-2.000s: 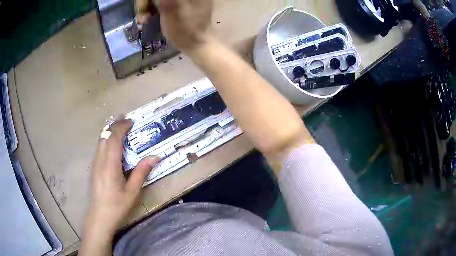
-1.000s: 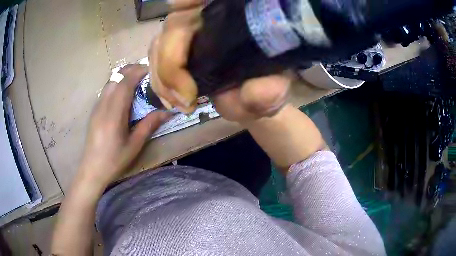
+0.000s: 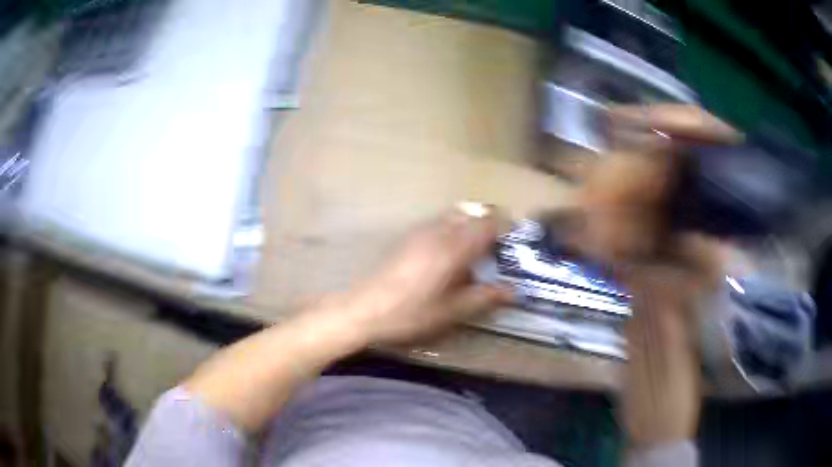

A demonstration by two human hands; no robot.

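The view is blurred. My left hand (image 3: 424,283) is bare, with its fingers and thumb around the left end of the white-silver fixture (image 3: 584,333) on the bench. A dark, glossy panel workpiece (image 3: 547,269) lies in the fixture, with bright streaks across it. My right hand (image 3: 643,196) is closed around the thick black electric screwdriver (image 3: 753,187), above the fixture's right part. The hand and forearm hide that part. The screwdriver's tip cannot be made out.
A large white board (image 3: 155,155) lies at the left. The tan bench (image 3: 383,137) runs between it and the fixture. A silver metal box (image 3: 570,119) stands beyond my right hand. A blurred pale round shape, perhaps the bucket (image 3: 771,328), is at the right.
The camera view has swung left, showing more of the white board. My right hand took hold of the screwdriver between the two earlier frames and still holds it. My left hand stays at the fixture's end.
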